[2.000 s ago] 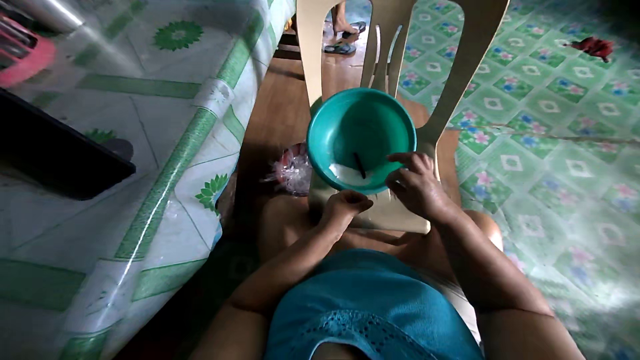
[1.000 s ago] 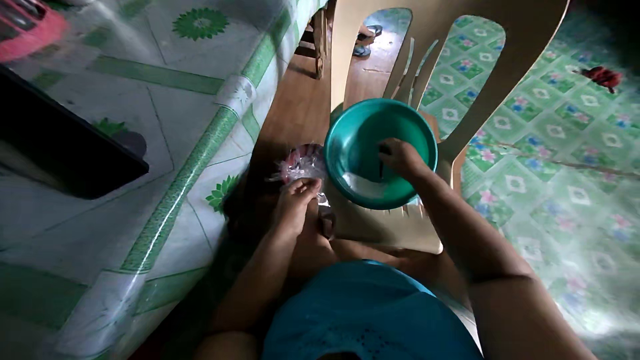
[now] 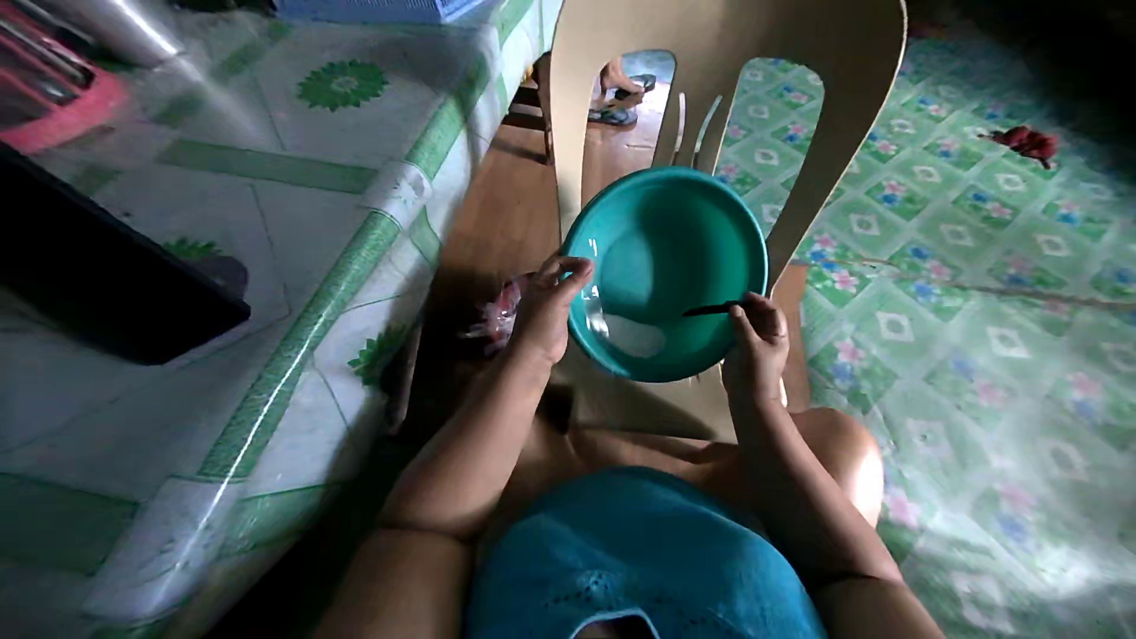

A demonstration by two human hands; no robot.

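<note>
A round green plastic basin (image 3: 674,257) is tilted over the seat of a beige plastic chair (image 3: 612,399). A whitish patch (image 3: 632,337) lies low inside the basin; whether it is liquid or something else I cannot tell. My left hand (image 3: 548,311) grips the basin's left rim, thumb over the edge. My right hand (image 3: 759,337) is at the lower right rim and holds a thin dark utensil (image 3: 710,309), perhaps a knife, that points left into the basin. Left of my left hand lies a clear plastic bag (image 3: 499,315) with reddish contents, partly hidden.
On the left a table with a green and white patterned cover (image 3: 319,346) bears a black flat object (image 3: 106,266), a pink rack (image 3: 71,115) and a blue basket (image 3: 364,9). Beyond the chair, a person's foot in a sandal (image 3: 617,114) shows. A red cloth (image 3: 1025,142) lies on the floor.
My left hand has moved from beside the plastic bag to the basin's left rim. My right hand has moved from inside the basin to its lower right rim.
</note>
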